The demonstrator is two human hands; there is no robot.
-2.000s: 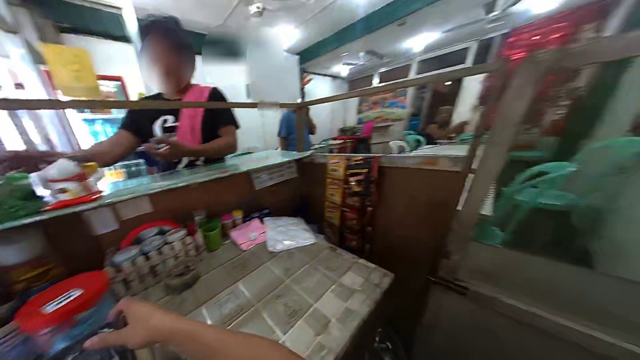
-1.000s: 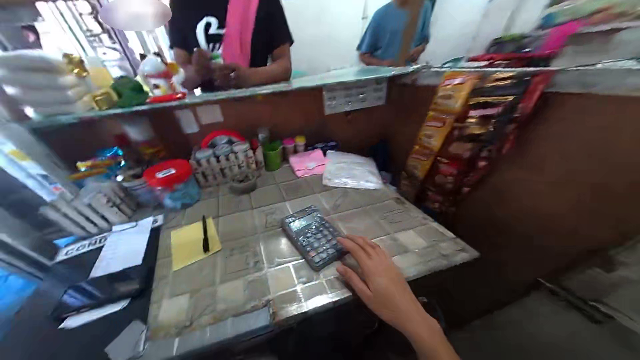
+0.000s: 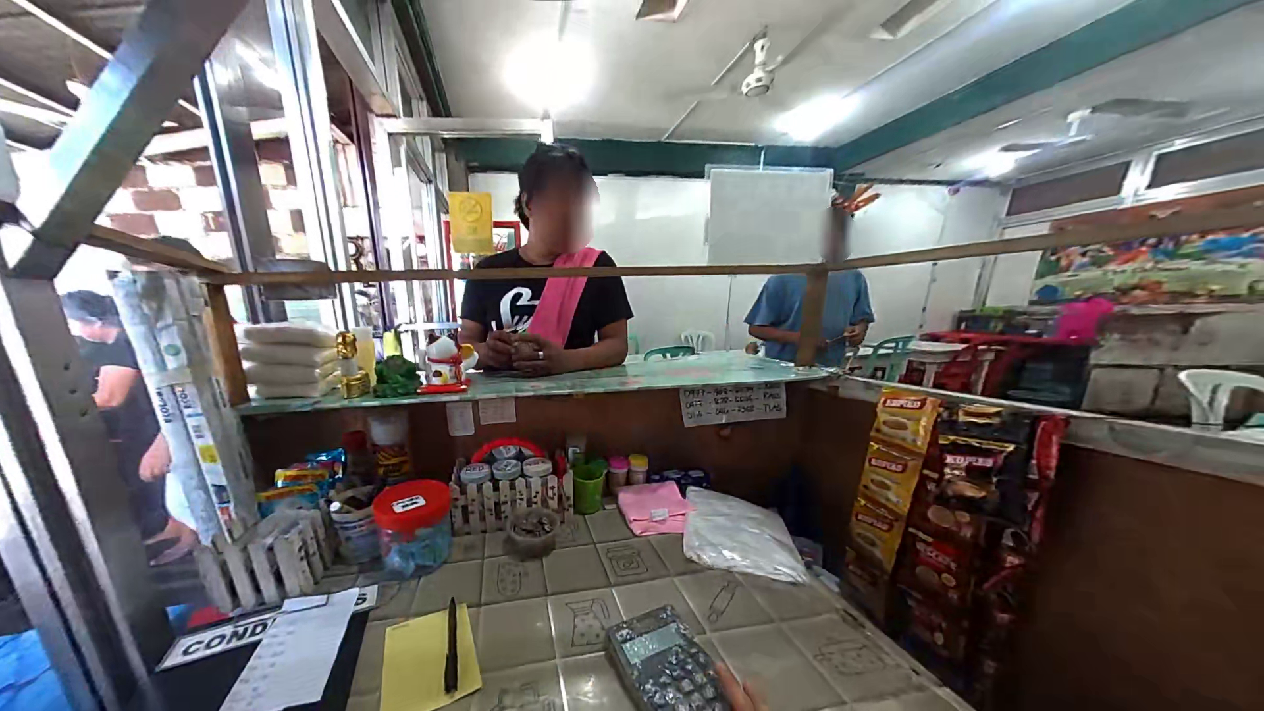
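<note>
At the bottom edge, fingers of my right hand [image 3: 739, 688] show beside the right edge of a dark calculator [image 3: 664, 657], touching or very near it; the rest of the hand is cut off. The calculator lies on the tiled counter [image 3: 513, 614]. Left of it, a black pen [image 3: 451, 647] rests on a yellow paper pad [image 3: 403, 660]. Further left are white written sheets [image 3: 296, 652] on a dark surface. My left hand is out of view.
A jar with a red lid [image 3: 412, 528], a small round bowl [image 3: 531, 531], a green cup [image 3: 589, 486], a pink cloth [image 3: 654, 508] and a clear plastic bag [image 3: 743, 538] line the counter's back. Coffee sachets [image 3: 894, 484] hang right. Two people stand beyond the glass-topped ledge [image 3: 632, 380].
My right hand was fully in view at the calculator one second ago; now only fingers show at the bottom. The view has tilted up.
</note>
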